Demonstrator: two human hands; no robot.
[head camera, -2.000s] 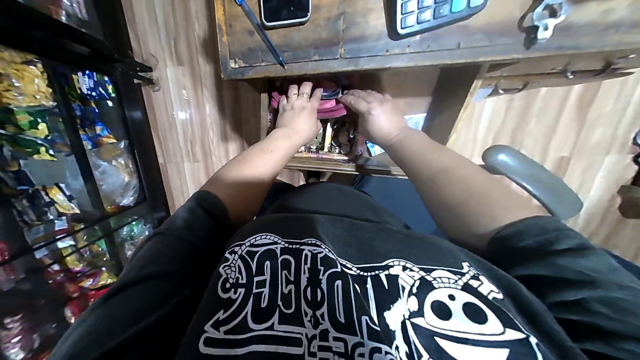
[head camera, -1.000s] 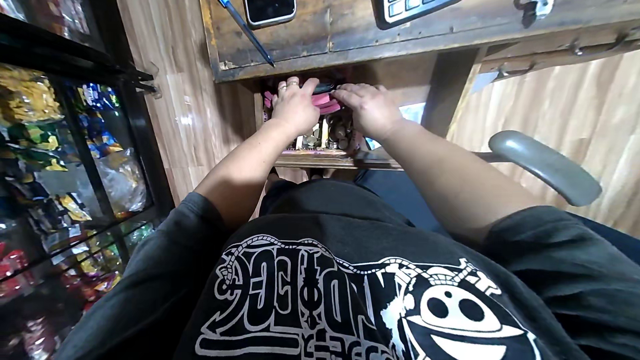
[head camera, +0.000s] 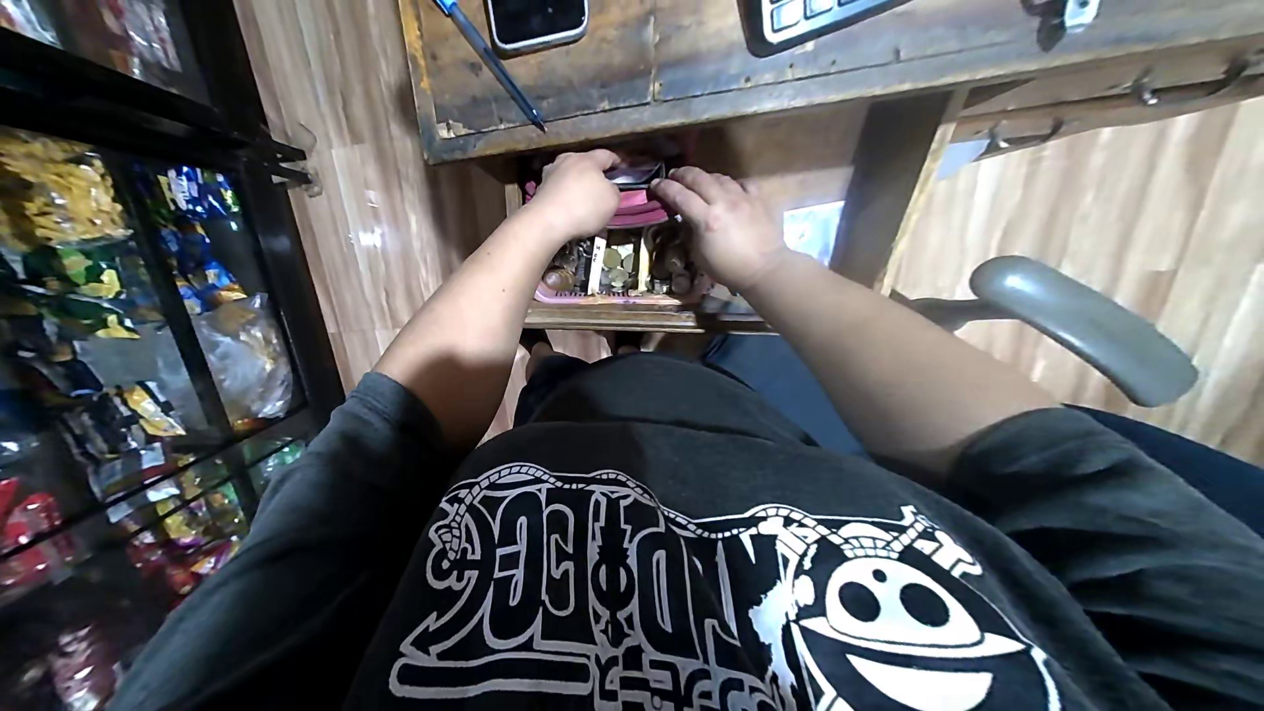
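Observation:
Both hands reach into an open wooden drawer (head camera: 632, 318) under the table. My left hand (head camera: 581, 194) is at the left of a pink pouch or case (head camera: 637, 209), its fingers over a dark-edged opening. My right hand (head camera: 726, 222) touches the right side of the same pink thing, fingertips by the dark edge. Its exact kind cannot be told. Nearer to my body, coins (head camera: 617, 262) lie in the compartments of a pink tray (head camera: 583, 298), between light-coloured dividers. The fingertips of both hands are partly hidden.
On the wooden table (head camera: 691, 79) lie a phone (head camera: 536, 22), a blue pen (head camera: 489, 61) and a calculator (head camera: 810, 18). A grey chair armrest (head camera: 1084, 326) stands at right. A dark rack of packaged goods (head camera: 212, 247) is at left. A pale sheet (head camera: 814, 229) lies in the drawer's right part.
My hands have shifted a little about the pink thing, and a dark-edged opening with something pale inside now shows between them.

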